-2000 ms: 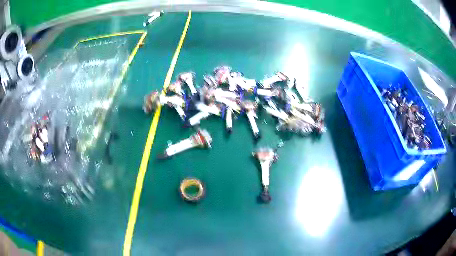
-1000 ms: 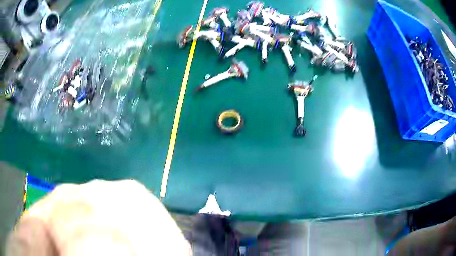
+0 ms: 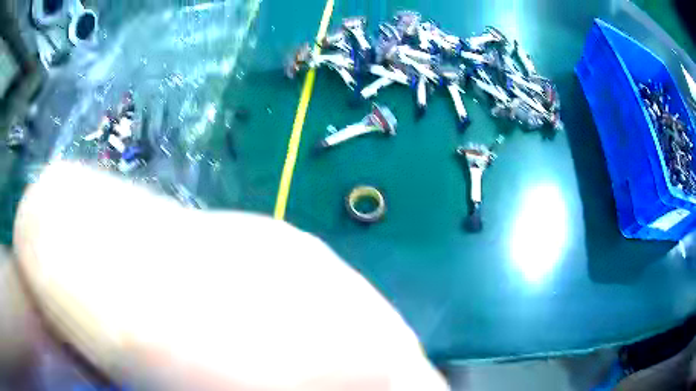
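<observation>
A large, pale, overexposed shape, which seems to be my left hand (image 3: 206,290), is very close to the camera and covers the lower left; its fingers cannot be made out. My right hand cannot be made out; a dark shape at the lower right edge may be part of my right arm. A T-shaped cable assembly (image 3: 476,183) stands apart, head away and dark plug towards me. Another assembly (image 3: 357,129) lies slanted near the yellow line. A tape roll (image 3: 365,204) lies flat between and below them.
A loose heap of assemblies (image 3: 420,69) lies at the back centre. A blue bin (image 3: 622,145) with small dark parts is at right. A wrinkled clear plastic sheet (image 3: 179,92) at left bears a small red-white pile (image 3: 118,137). A grey device stands far left.
The view tilted down, then shifted slightly, so the bench items moved in the picture. The pale shape came in at lower left and grew over the bench's near edge. The items keep their arrangement.
</observation>
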